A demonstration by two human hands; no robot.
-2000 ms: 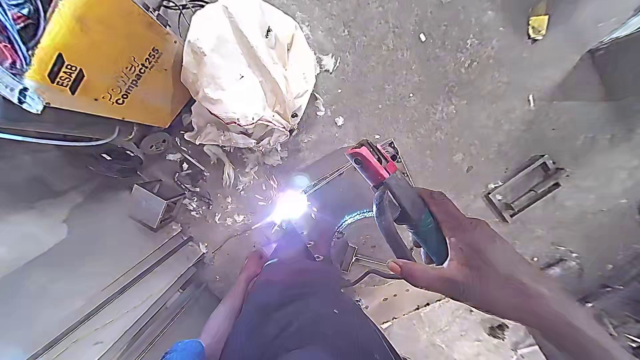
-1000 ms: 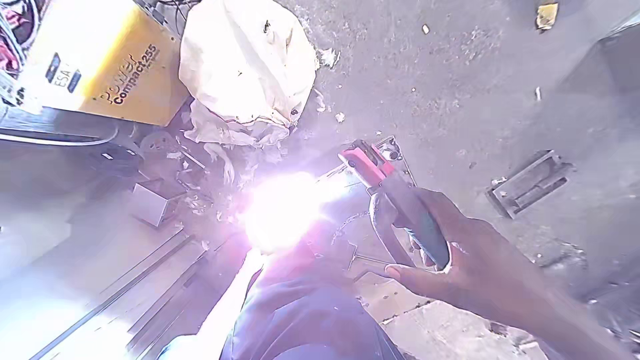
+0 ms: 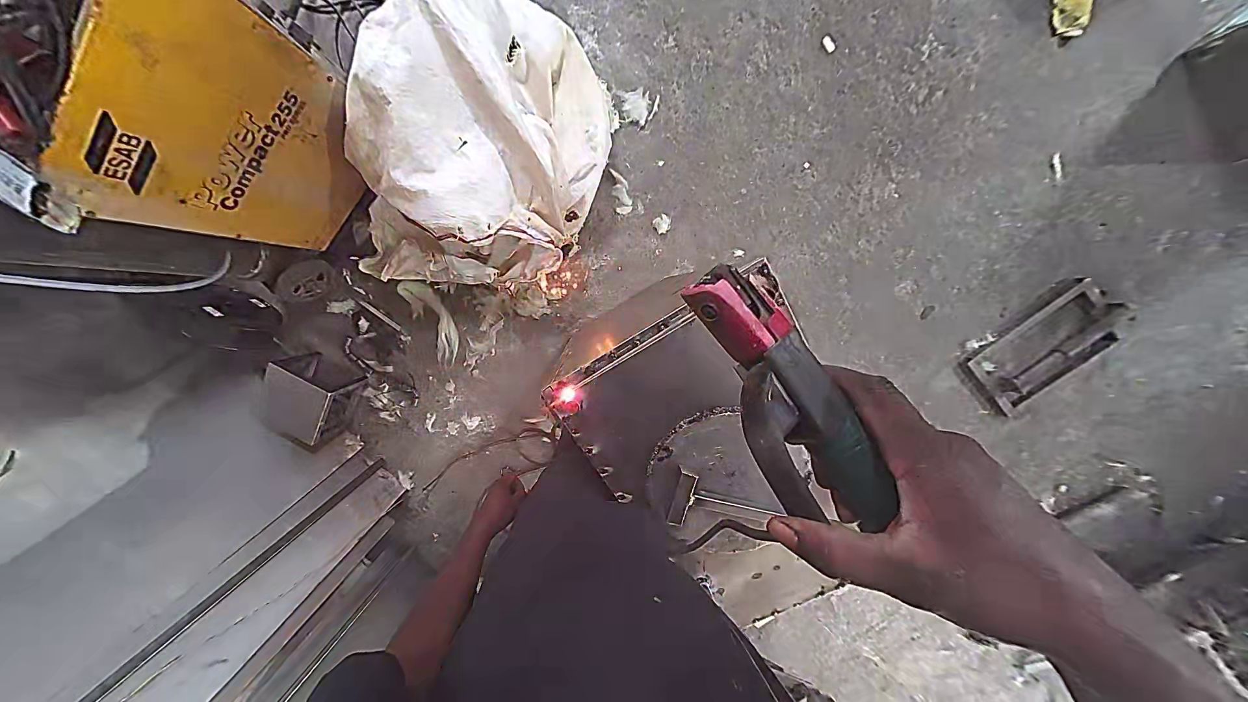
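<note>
My right hand [image 3: 926, 497] grips the dark green and black handle of a welding electrode holder [image 3: 819, 419] with red jaws. Along the edge of a dark metal workpiece [image 3: 634, 375], a thin line runs from the jaws down-left to a small red glow [image 3: 567, 395] at the corner; whether it is the electrode is unclear. A round outline and a small metal T-shaped piece [image 3: 682, 497] show on the workpiece. My left hand [image 3: 502, 502] is below-left of that corner, near thin wire; its fingertips and what they hold are not clear.
A crumpled white sack [image 3: 478, 127] lies behind the workpiece, beside a yellow ESAB welding machine [image 3: 205, 127]. A square metal tube piece [image 3: 307, 400] and long metal profiles [image 3: 253, 575] are at left. A rectangular metal frame [image 3: 1043, 346] lies at right. My dark-clothed leg [image 3: 604, 595] fills bottom centre.
The large white welding glare of a second ago has shrunk to a small red glow. Orange sparks now show by the sack's lower edge. My right hand keeps its grip on the holder.
</note>
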